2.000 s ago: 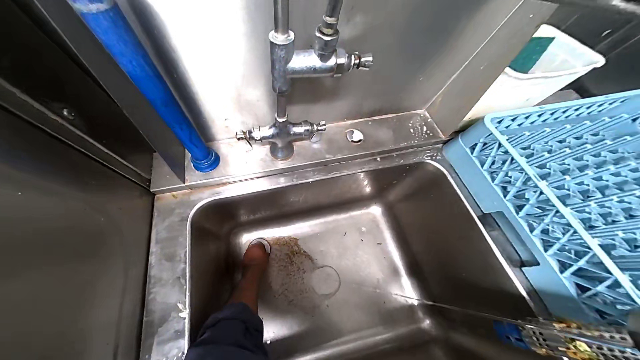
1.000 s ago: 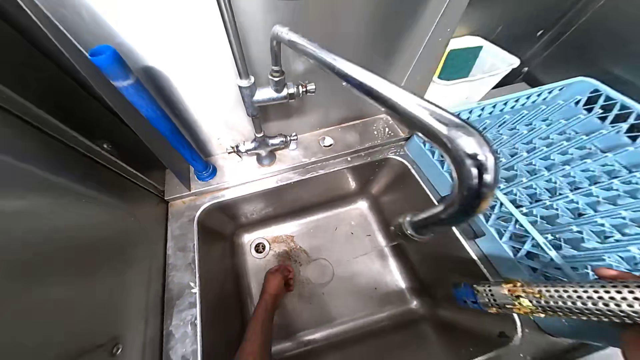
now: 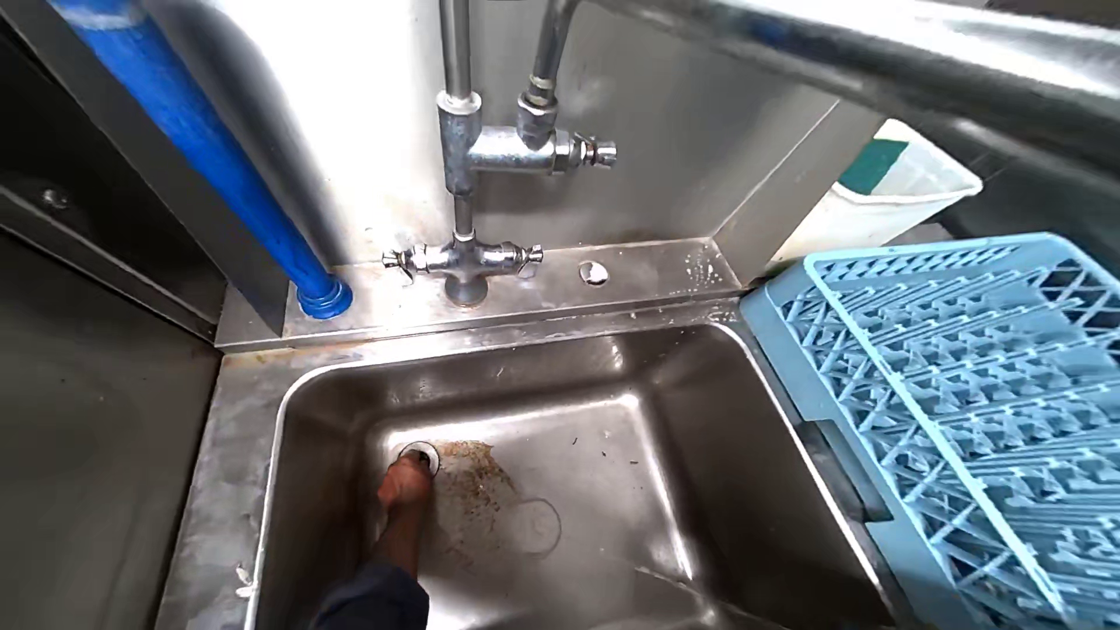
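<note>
My left hand (image 3: 405, 482) reaches down into the stainless steel sink (image 3: 604, 516), its fingertips at the round drain (image 3: 423, 453) in the basin's far left part. The fingers are mostly hidden, so whether they hold anything cannot be seen. Brown food debris (image 3: 477, 477) lies on the sink floor just right of the hand, with a few dark bits farther right. My right hand is outside the view, and the perforated metal tube seen before is not visible.
Behind the basin stands a metal tap assembly (image 3: 465, 262). A blue pipe (image 3: 236, 175) rises at the left. A light blue dish rack (image 3: 962, 402) lies at the right, below a white container (image 3: 901, 197) with a green pad. A thick metal spout (image 3: 875, 61) crosses the upper right.
My left hand has moved from beside the drain, over the debris, back to the drain. The perforated tube and the other hand at the right have left the view, which has shifted.
</note>
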